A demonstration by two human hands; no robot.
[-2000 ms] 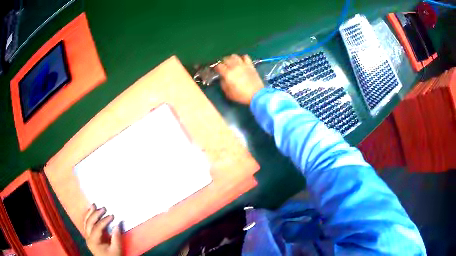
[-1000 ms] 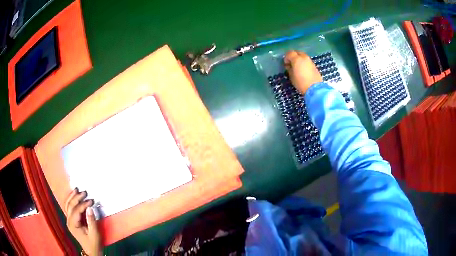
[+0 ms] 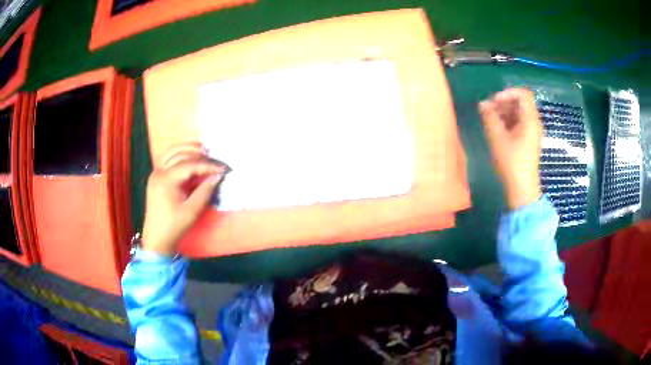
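Observation:
A tablet back cover (image 3: 307, 135), glared to white, lies flat on an orange foam tray (image 3: 439, 150) in front of me. My left hand (image 3: 187, 184) is at its lower left corner, thumb and fingers close together over the dark camera area (image 3: 220, 175); whether it grips anything is unclear. My right hand (image 3: 511, 117) is bare, fingertips curled together, above the bench between the foam and a sheet of small dark parts (image 3: 567, 164). No part can be made out at its fingertips.
A silver metal tool (image 3: 467, 55) lies behind the foam's right corner, joined to a blue hose (image 3: 564, 65). A second parts sheet (image 3: 622, 157) lies further right. Stacked orange trays with black tablets (image 3: 71, 214) stand at left. Orange pads (image 3: 628, 285) are stacked at lower right.
The view has turned right. My right hand has left the parts sheet and moved left towards the tablet. The metal tool, under my right hand at first, lies released. My left hand stays at the tablet's corner.

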